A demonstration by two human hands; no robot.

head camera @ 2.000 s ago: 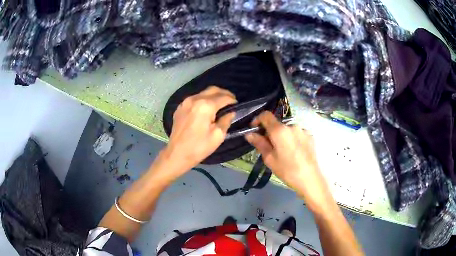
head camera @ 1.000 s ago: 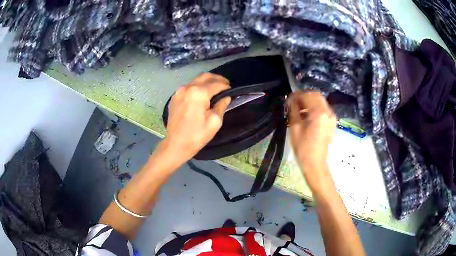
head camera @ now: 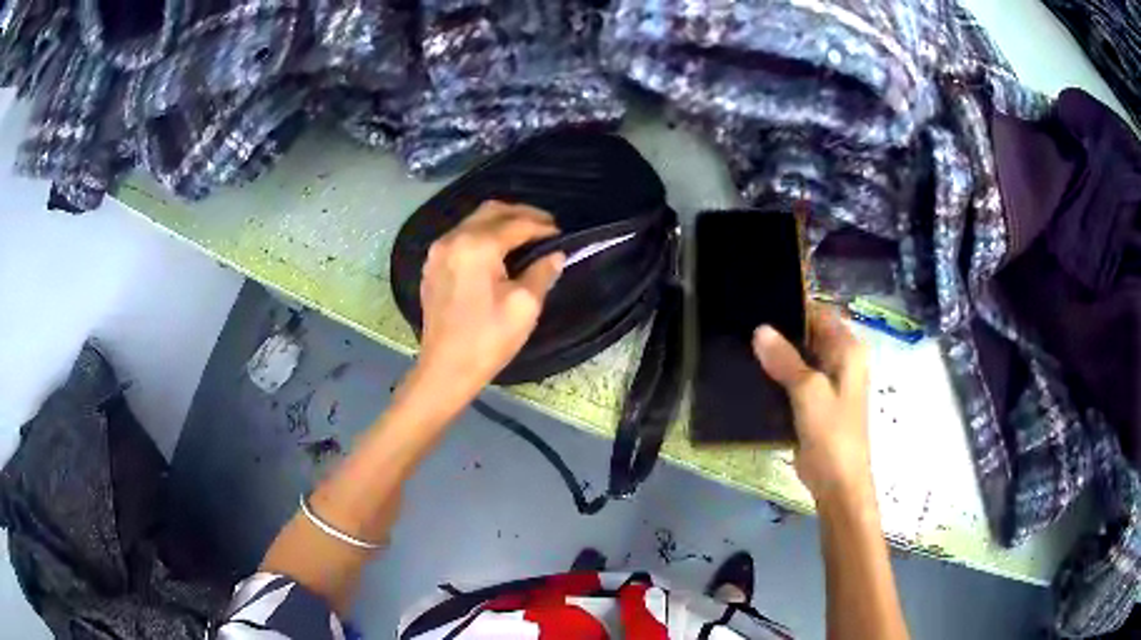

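Note:
A black rounded handbag (head camera: pixel 588 188) lies on the worn white-green table (head camera: pixel 300 238), its top open, with something white showing inside the opening. My left hand (head camera: pixel 482 281) grips the edge of the bag's opening. My right hand (head camera: pixel 820 381) holds a smartphone (head camera: pixel 748 294) with a dark screen, just right of the bag, thumb on its front. The bag's strap (head camera: pixel 644 413) hangs over the table's front edge.
Tweed plaid jackets (head camera: pixel 501 75) are heaped along the back. One at the right shows dark purple lining (head camera: pixel 1076 263). A blue and yellow-green pen (head camera: pixel 886 319) lies beside it. A dark garment (head camera: pixel 88 500) is at lower left. Scraps litter the grey floor (head camera: pixel 501 538).
My right hand has moved from the bag's right end and now holds the smartphone, which did not show before. My left hand stays on the bag's opening.

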